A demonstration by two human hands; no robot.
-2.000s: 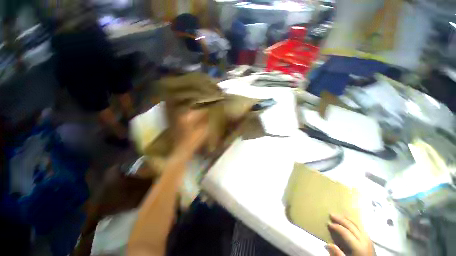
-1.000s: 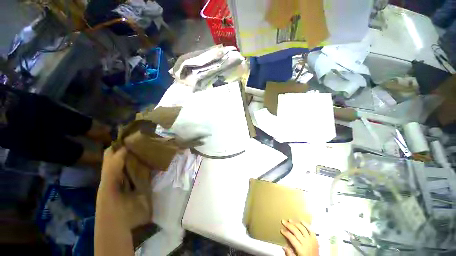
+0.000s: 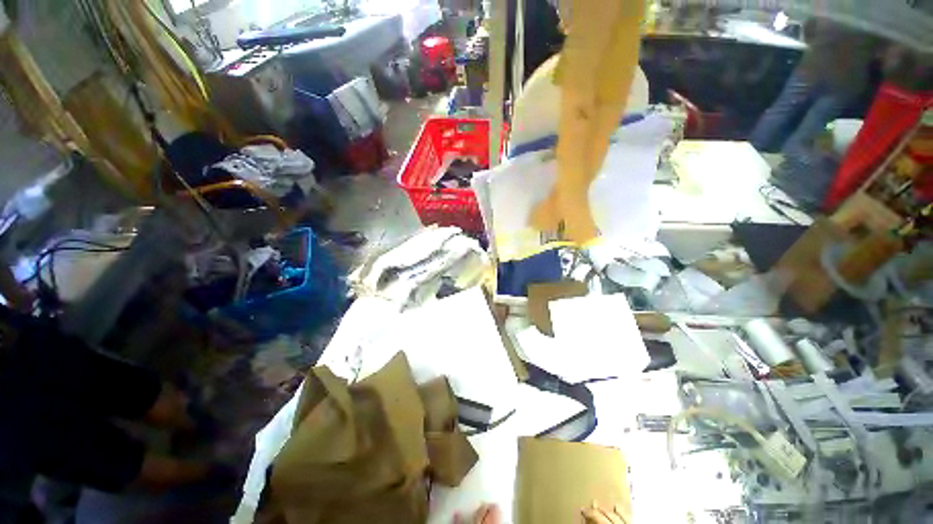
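A heap of brown-khaki cloth lies on the left part of the white table in the head view. A flat khaki-tan pocket piece lies at the bottom middle, cut off by the lower edge. My right hand shows only its fingertips, resting on the pocket piece near its lower right. My left hand shows only its fingertips at the bottom edge, between the cloth heap and the pocket piece. The rest of both hands is out of the picture. White flat pieces lie behind, with dark curved strips.
A blue crate with scraps and a red basket stand on the floor beyond. A dark-clothed person's arms are at the left. Folded pale cloth sits at the table's back. Rolls and clutter lie at the right.
The view has tilted up. The brown cloth, held up at the left by my left hand before, now lies on the table. My left hand has moved right and down. My right hand stays at the pocket piece.
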